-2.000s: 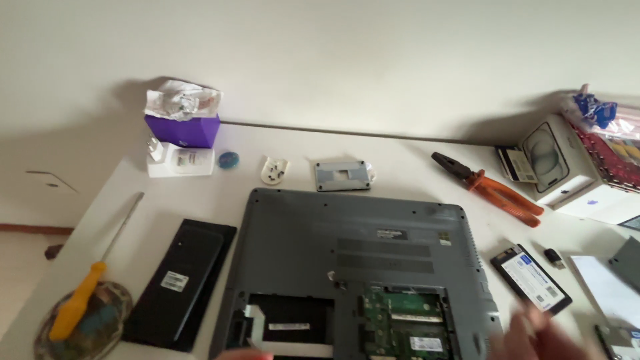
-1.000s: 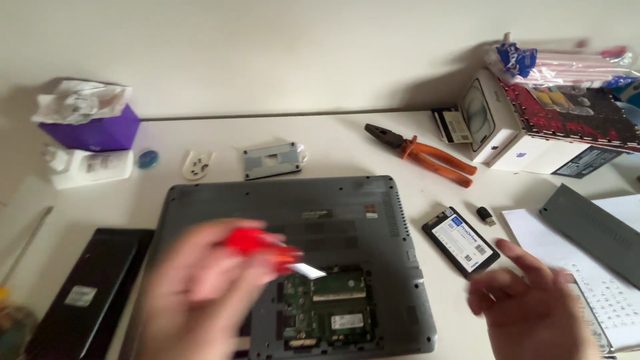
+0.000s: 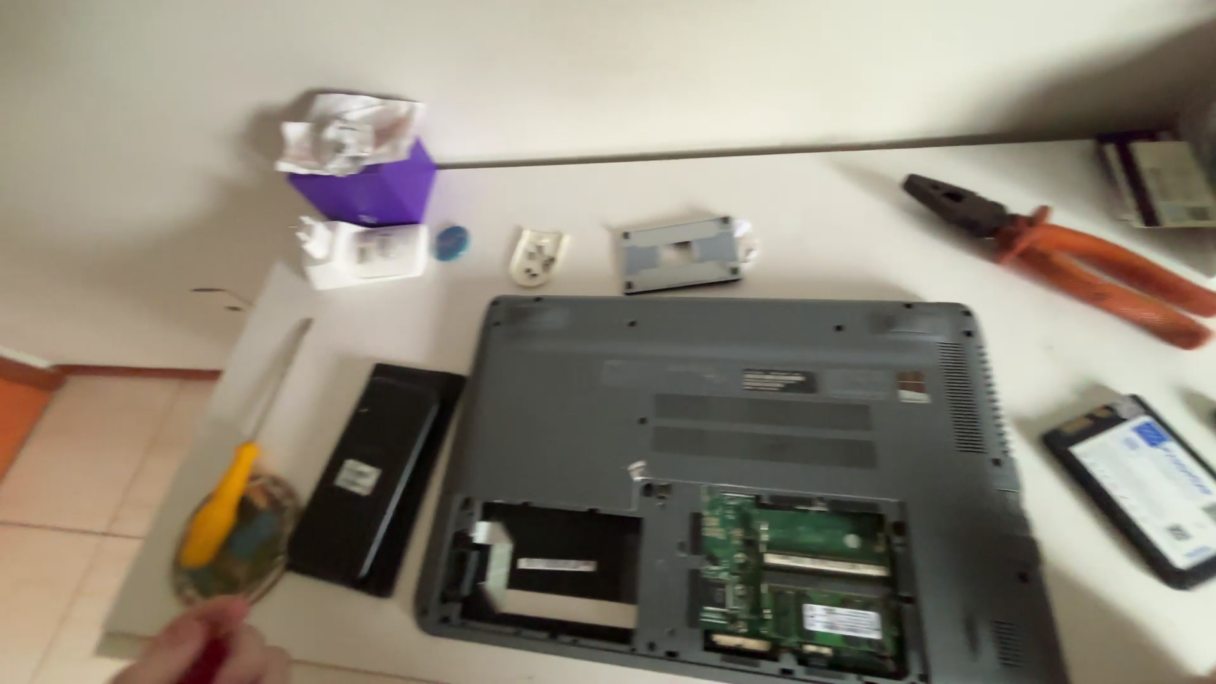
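Observation:
My left hand (image 3: 204,646), blurred at the bottom left edge, is closed around a small red object (image 3: 204,655) that I cannot identify. Just above it a yellow-handled screwdriver (image 3: 220,508) lies across a round glass dish (image 3: 271,508). My right hand is out of view. A grey laptop (image 3: 560,408) rests upside down, its drive bay (image 3: 570,541) and memory compartment (image 3: 826,532) uncovered. A flat ribbon cable (image 3: 496,565) shows in the bay. To the right of the laptop lies a 2.5-inch SSD (image 3: 1140,484).
Combination pliers (image 3: 1064,256) with orange handles lie at the upper right. Behind the laptop are a metal drive bracket (image 3: 681,253), a white tray of screws (image 3: 538,256), a white adapter (image 3: 366,255) and a purple box (image 3: 380,190). A black phone-like device (image 3: 380,475) lies left of the laptop.
The red object, held over the laptop a second ago, is now at the lower left in my left hand. My right hand, earlier beside the SSD, has left the view. The view has shifted left.

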